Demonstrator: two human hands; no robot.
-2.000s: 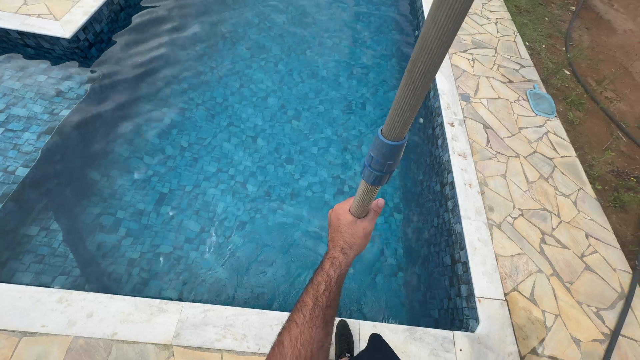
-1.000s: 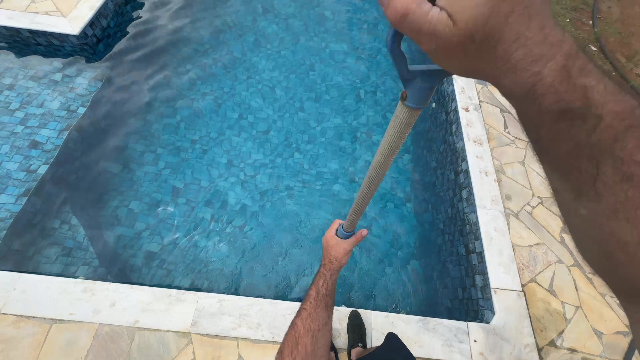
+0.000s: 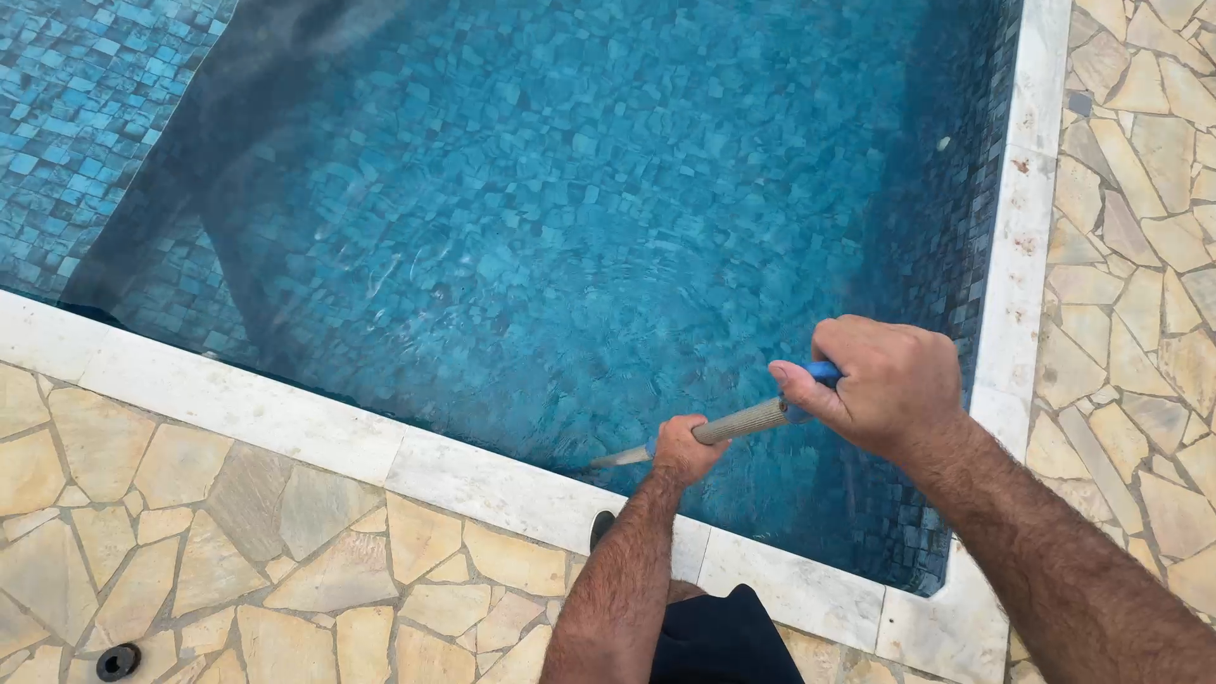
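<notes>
A ribbed, light-coloured telescopic pole slants over the pool's near right corner, its lower part running down into the water. My right hand grips the blue handle at its upper end, thumb along the top. Lower down, my left hand is closed around the pole beside a blue collar. Whatever is at the submerged end cannot be made out.
White stone coping borders the pool in front of me and on the right. Irregular yellowish paving surrounds it. A black round fitting lies at the lower left. A shallower tiled ledge is at the upper left.
The pole has gone lower and tilted further over. My right hand, out of view at first, has come down with the handle from the top of the view. The view has turned downward.
</notes>
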